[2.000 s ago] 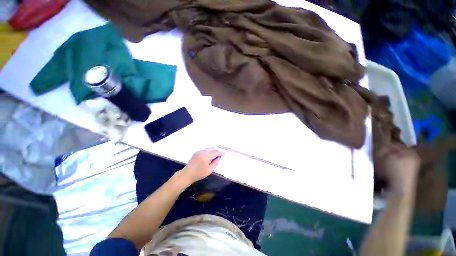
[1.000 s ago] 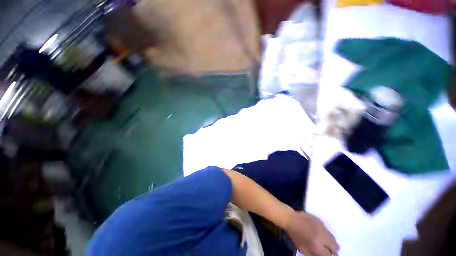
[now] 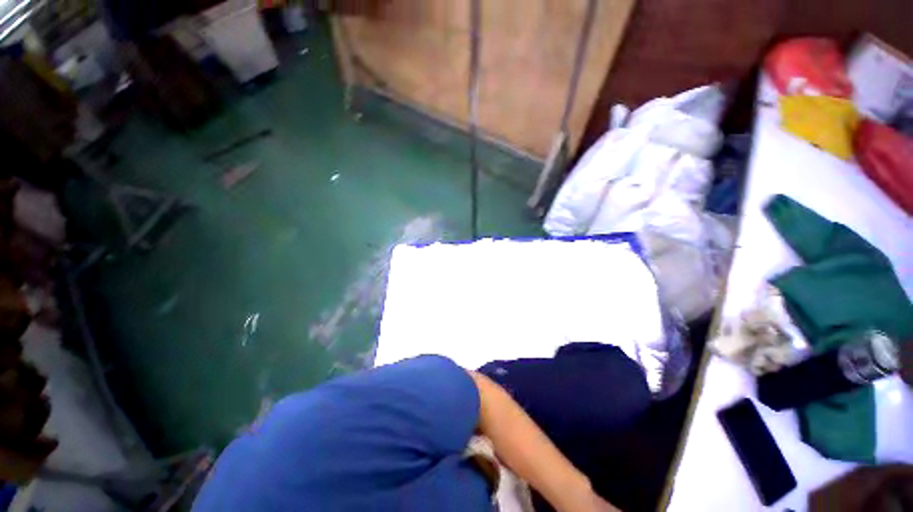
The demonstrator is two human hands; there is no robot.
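Of my left arm, only the blue sleeve and bare forearm show; the hand is cut off by the bottom edge. My right hand is out of the picture. Dark cloth (image 3: pixel 571 400) covers my lap. Beyond it is a bright white, overexposed shape (image 3: pixel 501 300) with a blue rim. On the white table (image 3: pixel 691 480) at right lie a black phone (image 3: pixel 756 450) and a dark flask (image 3: pixel 813 382) with a silver lid. A corner of brown cloth (image 3: pixel 871 490) shows at bottom right.
Green cloth (image 3: pixel 841 265) lies by the flask, with a crumpled off-white heap (image 3: pixel 761 335) beside it. Red (image 3: pixel 811 65) and yellow (image 3: pixel 816 122) items lie farther up. White sacks (image 3: pixel 651 170) stand left of the table. A tan panel (image 3: pixel 420 70) stands on the green floor (image 3: pixel 280 230).
The view has swung left, from the brown coat on the table to the floor. My right hand has left the picture, and my left hand has dropped past the bottom edge.
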